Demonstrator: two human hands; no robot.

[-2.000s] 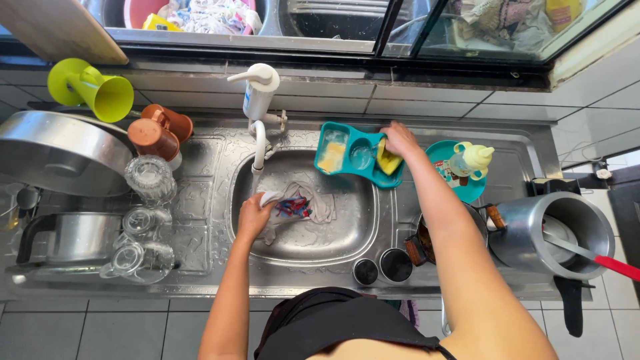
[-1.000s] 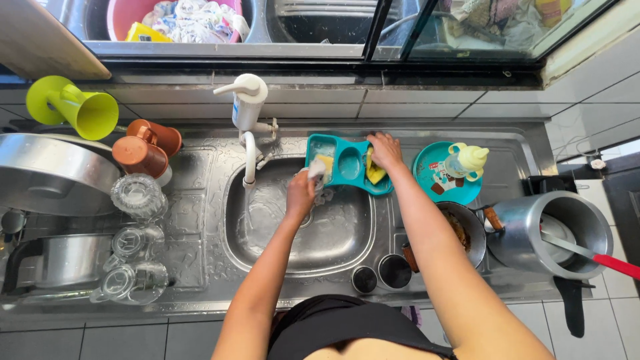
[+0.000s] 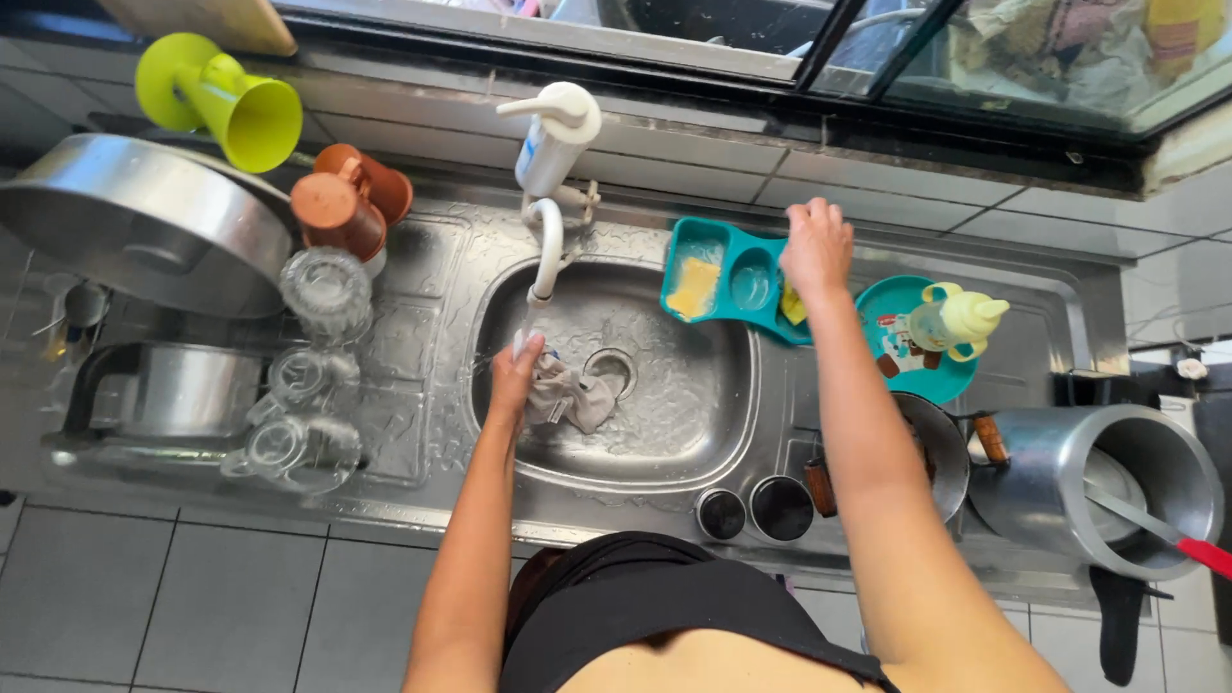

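Note:
My left hand (image 3: 517,371) holds a wet grey cloth (image 3: 573,393) under the running white tap (image 3: 550,248), at the left side of the steel sink basin (image 3: 664,462). The cloth's lower part hangs near the drain (image 3: 611,371). Behind the basin's right rim lies a teal soap and sponge holder (image 3: 751,279), with a yellow soap bar (image 3: 695,287) in its left part. My right hand (image 3: 819,248) is over the holder's right end, by a yellow sponge (image 3: 792,304) partly hidden beneath it; whether the fingers grip anything does not show.
On the left stand a large aluminium pan (image 3: 144,221), orange mugs (image 3: 337,207), glass cups (image 3: 303,452) and a small pot (image 3: 197,390). To the right are a teal plate (image 3: 953,383) with a baby bottle (image 3: 948,320), a frying pan (image 3: 948,452) and a big pot (image 3: 1020,481). A white dispenser (image 3: 556,140) stands behind the tap.
My left hand has moved from the soap holder's left part to under the tap, with the cloth. Water now runs from the tap. My right hand has stayed at the holder's right end.

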